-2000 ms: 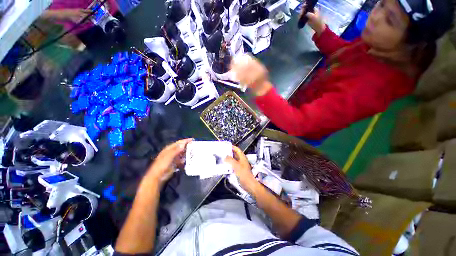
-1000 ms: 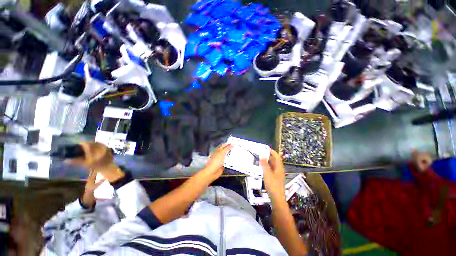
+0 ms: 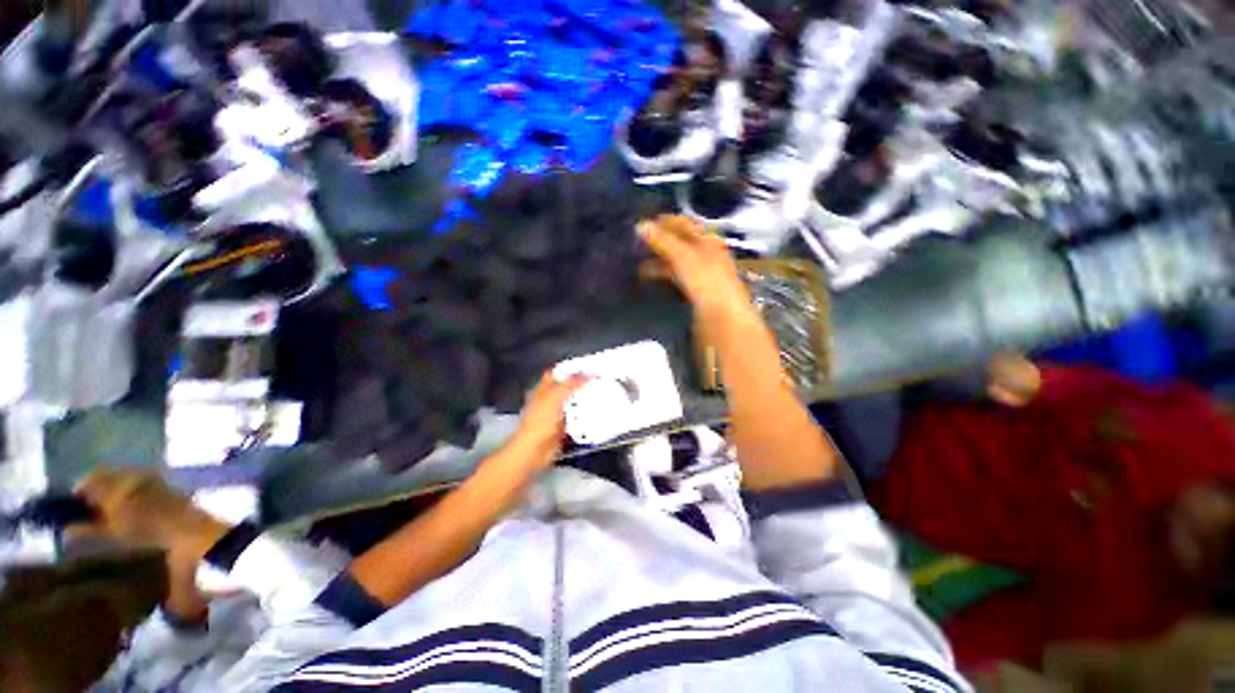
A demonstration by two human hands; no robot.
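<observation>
My left hand (image 3: 553, 409) holds a white flat plate (image 3: 626, 393) by its left side, just above the bench's front edge. The plate has rounded corners and a cutout or marking near its middle. My right hand (image 3: 691, 260) is off the plate, reaching forward over the right side of the dark pads (image 3: 461, 311), near the part-built units. Its fingers are blurred, and whether it holds anything cannot be told. My right forearm covers part of the brown tray of small metal parts (image 3: 790, 318).
A blue pile (image 3: 542, 81) lies at the back. Part-built units (image 3: 867, 149) stand behind the tray, with more (image 3: 271, 176) at the left. White parts (image 3: 688, 467) sit below the bench edge. A neighbour's hand (image 3: 142, 512) is at lower left; a person in red (image 3: 1070, 501) is at right.
My right hand has let go of the plate and moved forward. My left hand still holds the plate. The camera view has turned from the right-hand neighbour toward the bench.
</observation>
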